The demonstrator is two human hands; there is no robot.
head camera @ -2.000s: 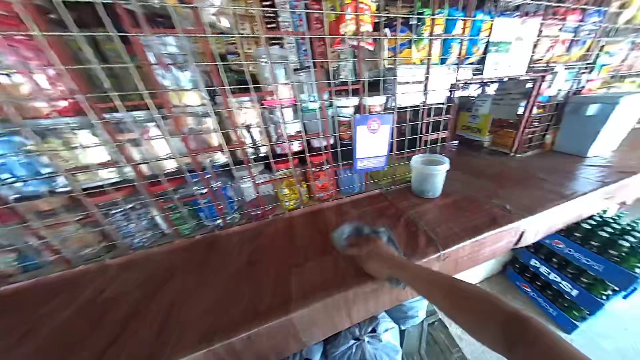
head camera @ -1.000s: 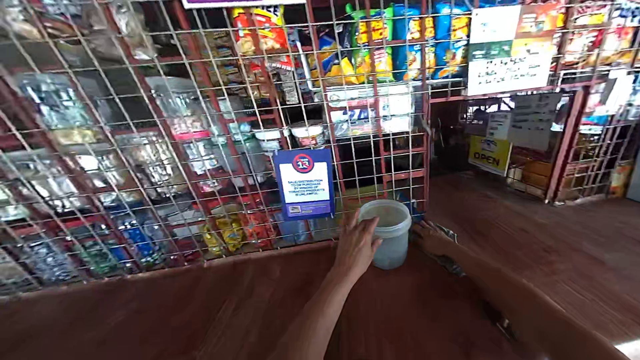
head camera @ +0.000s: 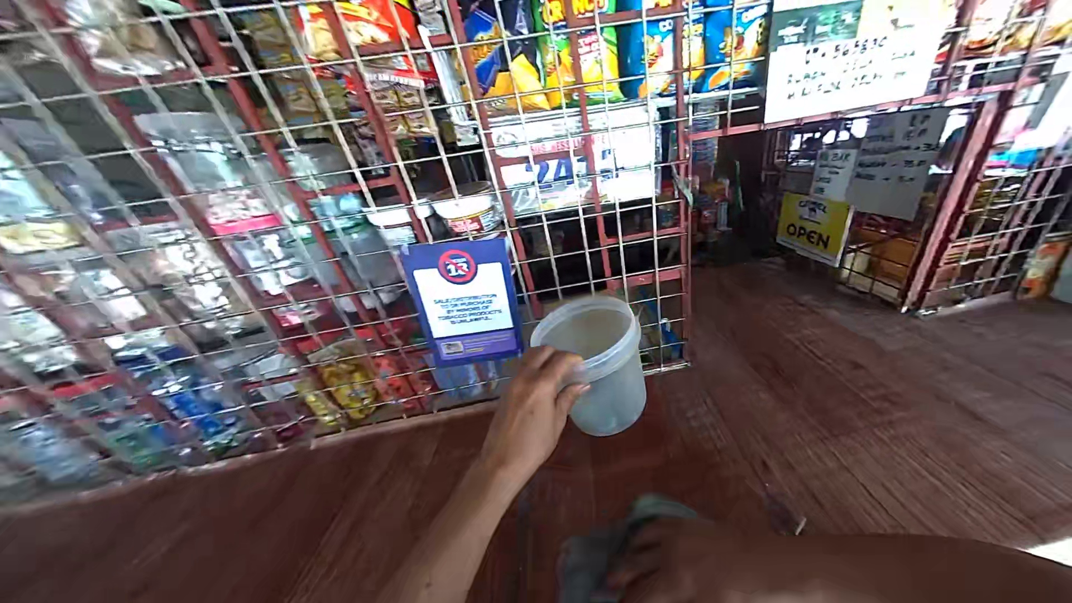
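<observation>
My left hand grips the near left rim of a translucent plastic tub, which is tilted a little beside the wire grille. At the bottom of the view my right hand, dark and blurred, rests on a grey-green cloth on the reddish-brown wooden counter. Its fingers are partly hidden, but the cloth shows around them. The inside of the tub is hazy, so its contents cannot be told.
A metal wire grille runs along the counter's back, with jars and snack packets behind it. A blue and white sign hangs on it, left of the tub. Farther right are an opening in the grille and a yellow sign.
My left hand has taken hold of the tub's rim. My right hand with the cloth has moved from behind the tub to the counter nearer me. The view has moved closer to the grille.
</observation>
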